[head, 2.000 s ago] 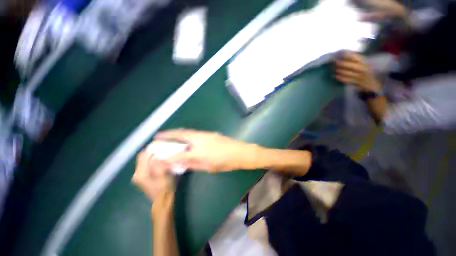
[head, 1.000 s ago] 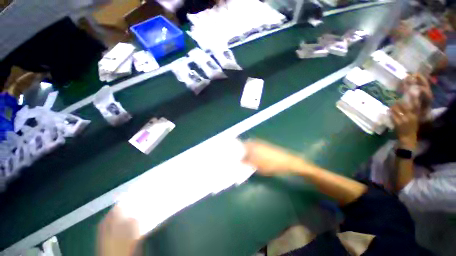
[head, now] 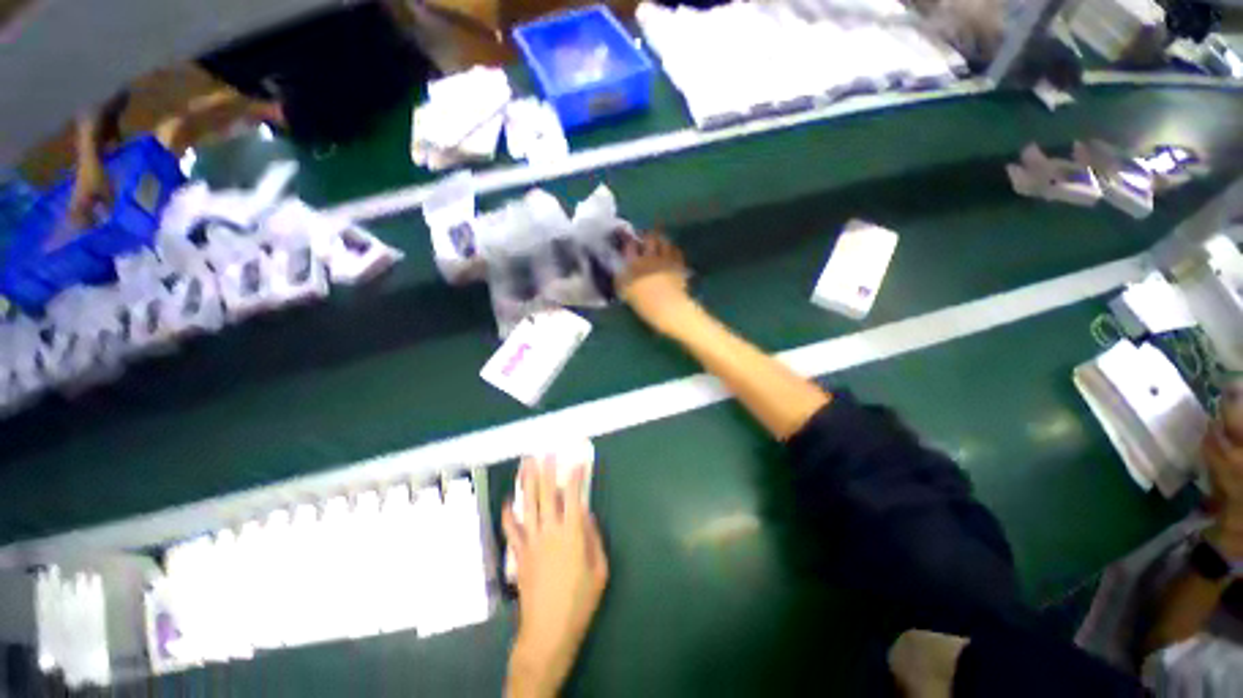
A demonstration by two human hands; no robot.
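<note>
My left hand point(head: 556, 552) is on a white retail box point(head: 578, 471) on the near ledge, its fingers over the box. Left of it, standing boxes point(head: 327, 566) form a tight row. My right arm reaches over the pale rail, and my right hand point(head: 654, 277) has its fingers curled at the right end of several bunched bagged products point(head: 545, 259) on the belt; its fingertips are partly hidden. A loose retail box point(head: 536, 357) with a purple mark lies just in front of the pouches.
Another loose white box point(head: 856, 270) lies on the green conveyor belt point(head: 743, 307). A small blue bin point(head: 586, 68) and leaflets point(head: 464, 116) sit on the far side. Bagged products point(head: 191, 293) fill the left. A neighbour's box stack point(head: 1142, 409) and hand are at right; another person's hand is far left.
The row of white boxes that both hands held now stands on the ledge at left. My right hand has moved out over the belt, and the pouches are bunched further left and nearer.
</note>
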